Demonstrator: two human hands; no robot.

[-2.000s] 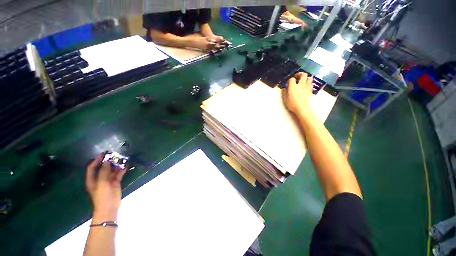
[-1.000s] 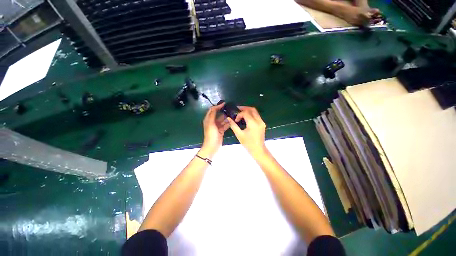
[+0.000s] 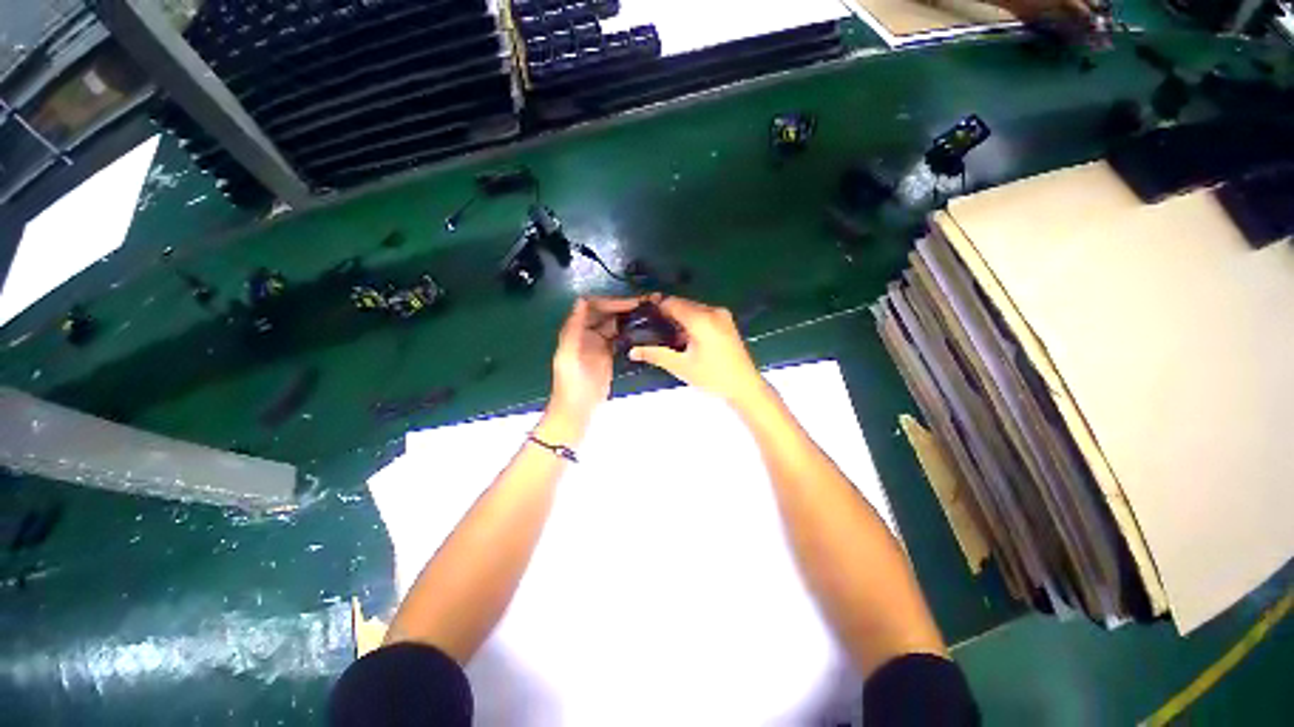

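A small black unit (image 3: 647,331) is held between both hands, just beyond the far edge of the white work sheet (image 3: 653,554). My left hand (image 3: 586,355) grips its left side. My right hand (image 3: 701,341) grips its right side with thumb and fingers. The fingers hide part of the unit, and I cannot tell whether it is closed or an open housing. A black part with a thin cord (image 3: 545,242) lies on the green bench just beyond the hands.
A tall stack of cardboard sheets (image 3: 1121,327) stands at right, with black blocks (image 3: 1206,154) on top. Circuit boards (image 3: 402,296) lie scattered on the bench. Stacked black trays (image 3: 369,85) stand across it. A grey metal bar (image 3: 156,452) is at left. Another person's hand (image 3: 1057,14) shows at the top.
Two seconds ago my hands were apart, the left with a circuit board, the right at the cardboard stack. Since one second ago both have stayed together on the black unit, which has turned.
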